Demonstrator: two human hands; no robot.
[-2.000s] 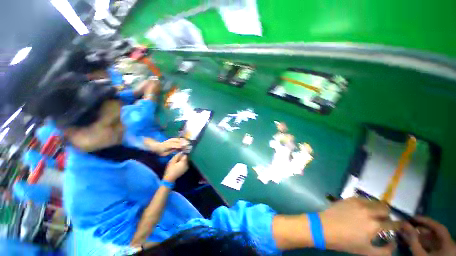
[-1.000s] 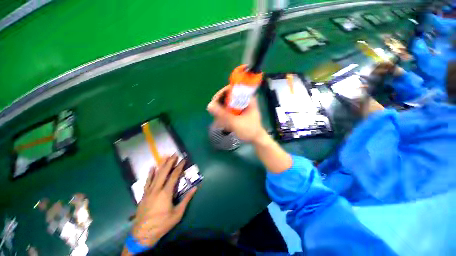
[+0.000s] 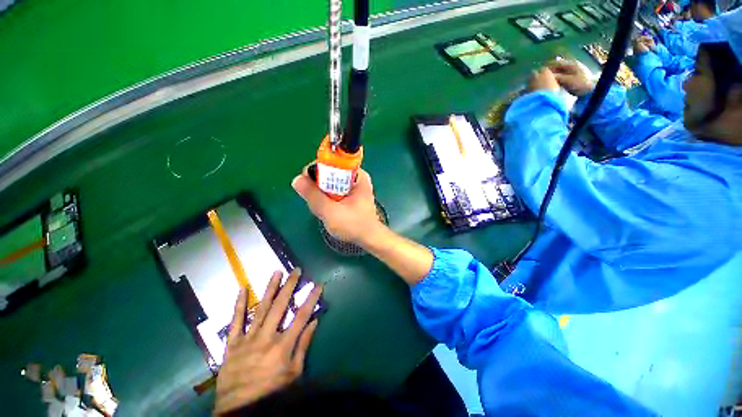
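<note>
The tablet assembly (image 3: 199, 261) lies on the green bench, silver-white inside with a black frame and an orange tape strip. My left hand (image 3: 264, 350) lies flat with fingers spread over its near end, covering part of it. My right hand (image 3: 350, 208) is closed around the orange electric screwdriver (image 3: 335, 173), which hangs upright from a black cable and a silvery coil. The screwdriver is over the round speckled screw dish (image 3: 346, 244), which the hand partly hides. The screwdriver's tip is hidden.
Another tablet (image 3: 37, 244) is cut off at the left edge. Small metal pieces (image 3: 73, 395) lie at lower left. Another open tablet (image 3: 468, 163) lies right of the dish, beside a blue-sleeved person (image 3: 602, 212). A black cable (image 3: 573, 138) hangs before that person.
The right hand and screwdriver now sit over the dish, lower and further left in view. The left hand stays on the tablet. The neighbour's hands have moved back from the near tablet.
</note>
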